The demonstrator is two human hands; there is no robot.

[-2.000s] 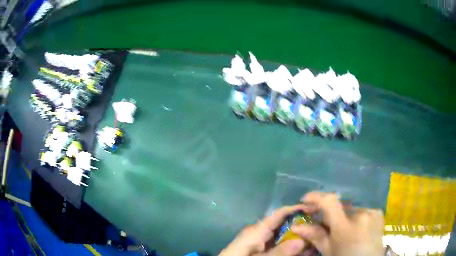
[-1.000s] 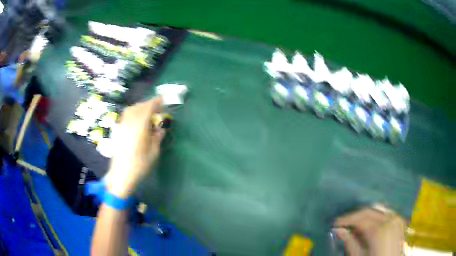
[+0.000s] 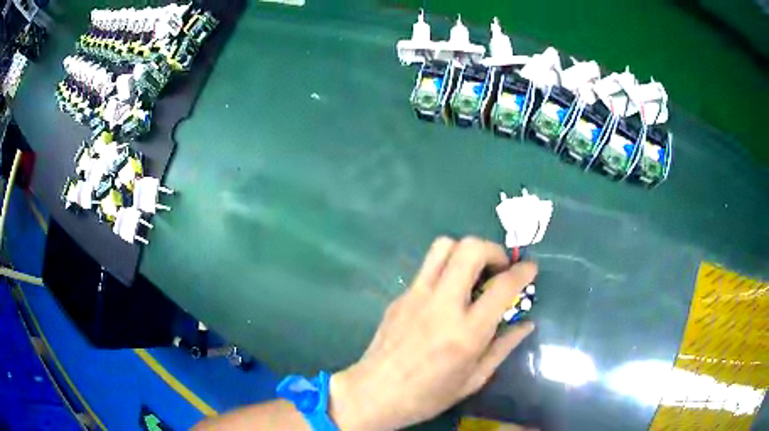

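My left hand (image 3: 438, 328), with a blue wrist strap, is in the lower middle of the view. Its fingers are closed around a small circuit board assembly (image 3: 520, 305), mostly hidden by them. A red lead wire runs from it to a white plug end (image 3: 524, 219), which lies on the dark green mat just beyond the fingertips, prongs pointing away. My right hand is not in view. A large yellow-orange adhesive sheet (image 3: 718, 345) lies at the right, and part of a yellow piece (image 3: 481, 423) shows at the bottom edge.
Beyond my hand, several units (image 3: 550, 118) stand in a slanting row, white plug ends on the far side. At the left, rows (image 3: 126, 55) and a heap of units (image 3: 110, 181) sit on a black mat (image 3: 160, 189). Glossy clear film (image 3: 607, 337) lies beside the sheet.
My left hand has come from the left side to the middle with the wired unit that lay near the heap. My right hand has left the view. The row has one more unit than two seconds ago.
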